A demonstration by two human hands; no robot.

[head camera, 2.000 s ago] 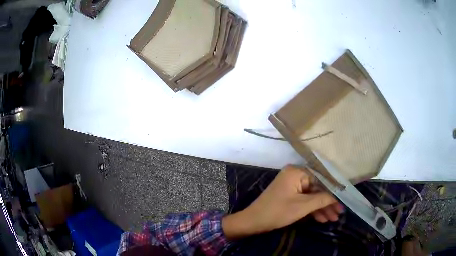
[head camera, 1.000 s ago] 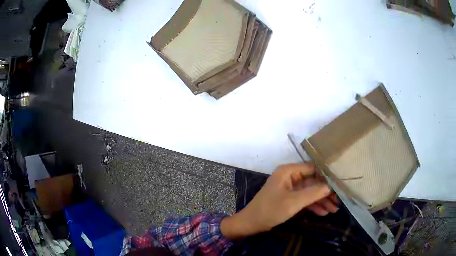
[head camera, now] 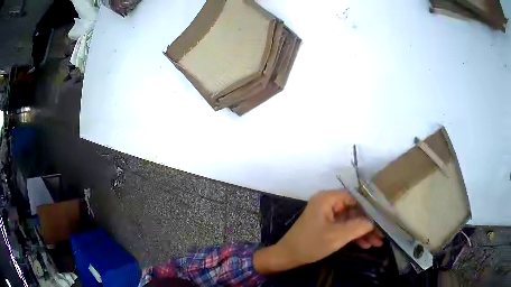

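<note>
A brown pocket piece [head camera: 434, 196] with a beige centre lies over the table's near edge at the right. A thin loose strip [head camera: 432, 156] lies across its dark hem. My left hand [head camera: 336, 224] is bare and pinches the folded side edge of the piece; the fingertips are partly hidden. Silver shears [head camera: 386, 218] lie along that edge beside my fingers, blades slightly apart at the hem corner, pivot screw at the lower right. Their handles are out of view. My right hand is not in view.
A layered pocket stack [head camera: 232, 56] sits on the white table [head camera: 140, 106] at upper left. Another stack [head camera: 476, 11] is cut off at the top right. A blue bin [head camera: 103, 260] and brown box [head camera: 59, 221] stand on the floor at left.
The pocket piece has shifted down and right in the picture. The shears' blades have moved up along its edge to the hem corner and opened slightly. The right-hand stack has come into view.
</note>
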